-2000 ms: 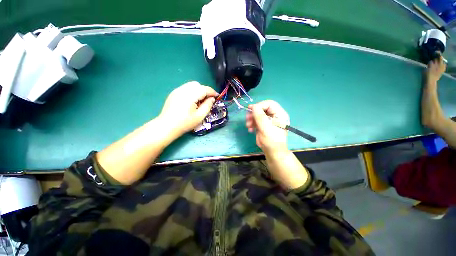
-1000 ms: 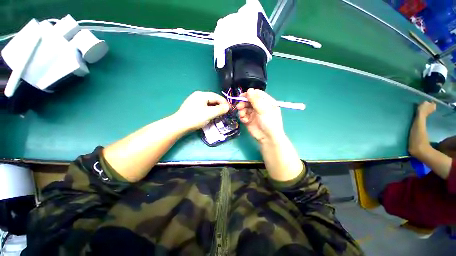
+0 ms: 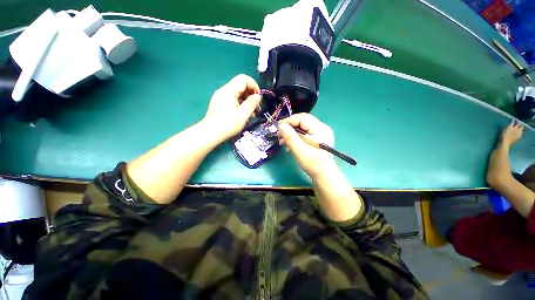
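A white-and-black camera housing lies on the green bench with its black hollow end towards me. Thin red, blue and white wire leads run from that end to the camera module, which lies just below with its pale board parts facing up. My left hand pinches a wire lead between thumb and fingers, left of the black end. My right hand holds slim dark tweezers like a pencil, its fingertips at the module's upper right edge. The tweezers' tips are hard to make out.
Another white housing lies at the left of the bench. A white tail cable runs along the belt rail, and a white connector end lies on the belt. At the right another person's arm reaches onto the bench near a further camera.
My left hand has moved up with the lead, away from my right hand. My right hand has moved down to the module, and the tweezers now slant down to the right.
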